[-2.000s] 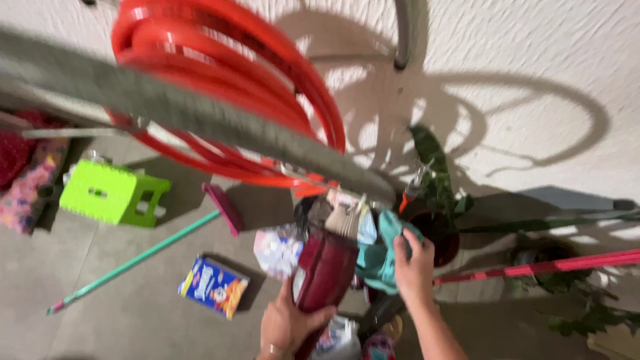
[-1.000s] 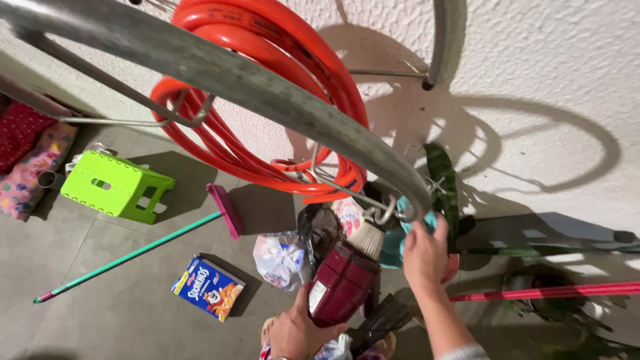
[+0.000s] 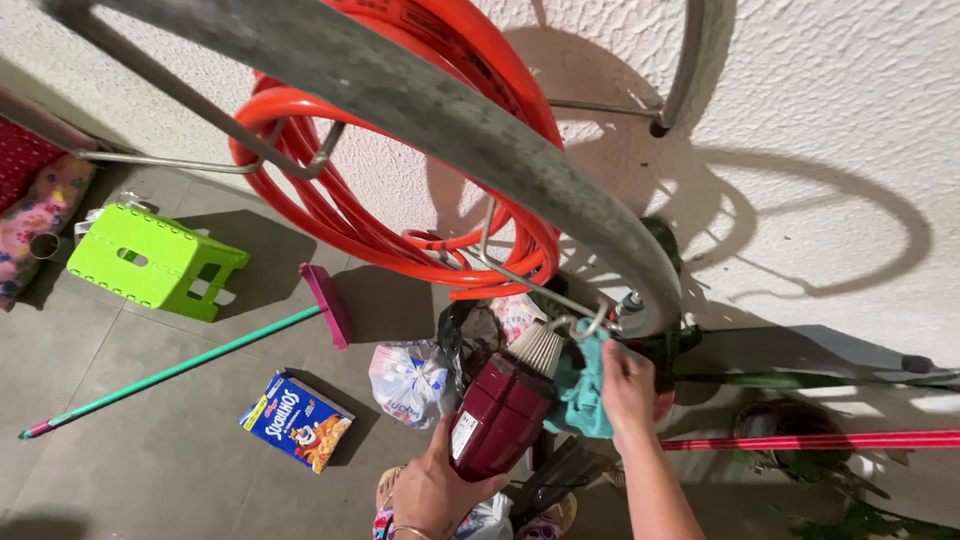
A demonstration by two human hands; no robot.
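My left hand [image 3: 442, 484] grips the lower end of a dark red plastic appliance part [image 3: 501, 420], which bears a white label. A pale pleated filter [image 3: 537, 349] sticks out of its upper end. Beside it, a teal cloth [image 3: 581, 390] is pinched in my right hand [image 3: 628, 379], its top right by the metal hook [image 3: 589, 322] at the end of the metal rack [image 3: 465, 127]. Whether the cloth hangs on that hook I cannot tell. A coiled orange-red hose [image 3: 315, 202] lies over the rack's wire arms.
On the grey tiled floor are a green folding stool [image 3: 135, 259], a broom [image 3: 187, 360] with a teal handle, a cereal box [image 3: 298, 422] and a tied plastic bag [image 3: 412, 382]. Potted plants [image 3: 795, 435] and a red pole [image 3: 825, 440] lie at the right, below the textured wall [image 3: 840, 97].
Compared with two seconds ago, the dark red part is tilted so that the pleated filter points to the upper right. Both hands keep their holds.
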